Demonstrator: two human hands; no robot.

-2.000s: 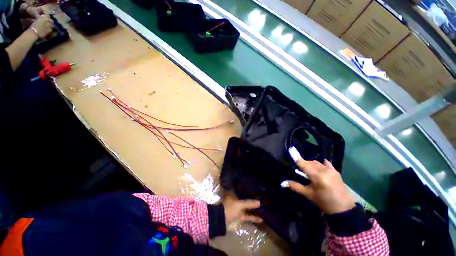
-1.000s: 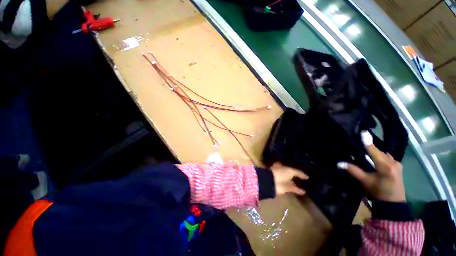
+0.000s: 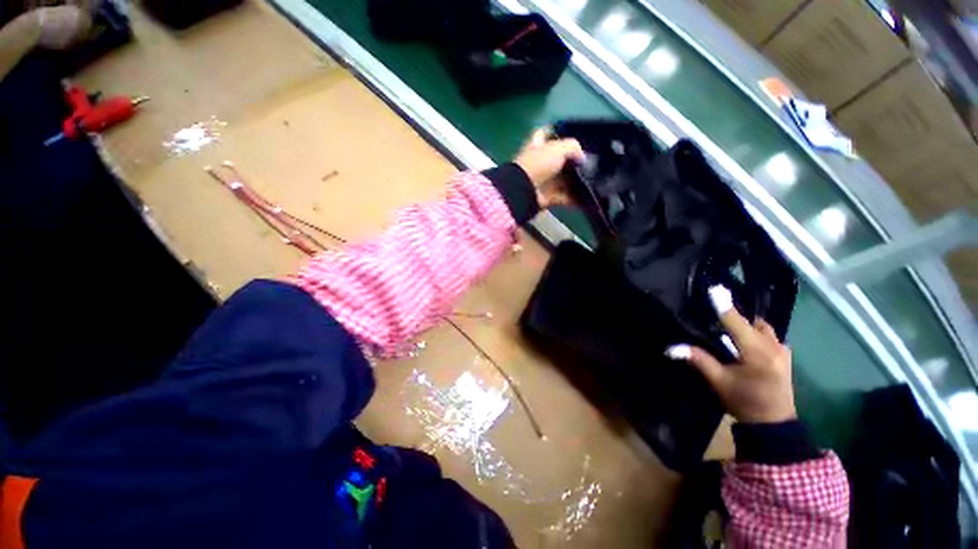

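Observation:
A black housing (image 3: 686, 214) with a round opening lies tilted over other black housings (image 3: 622, 343) and the belt's edge. My left hand (image 3: 549, 169) grips its upper left corner, fingers partly hidden; a thin red wire shows just below them inside the housing. My right hand (image 3: 751, 370) rests on the housing's lower right part beside the round opening, with white tips on thumb and fingers; whether it grips anything is unclear. Red wire leads (image 3: 263, 209) lie on the bench, partly covered by my left sleeve. One separate lead (image 3: 499, 370) lies nearer me.
White scraps (image 3: 472, 407) lie on the tan bench (image 3: 290, 97). A red tool (image 3: 99, 112) is at the bench's left edge, near another person's hand. Black units (image 3: 515, 59) with red and green wires sit on the green belt. More black housings (image 3: 906, 461) are at lower right.
My left hand has moved from the near side of the housings up to the upper left corner of the top one. My right hand stays by the round opening. The camera view has shifted.

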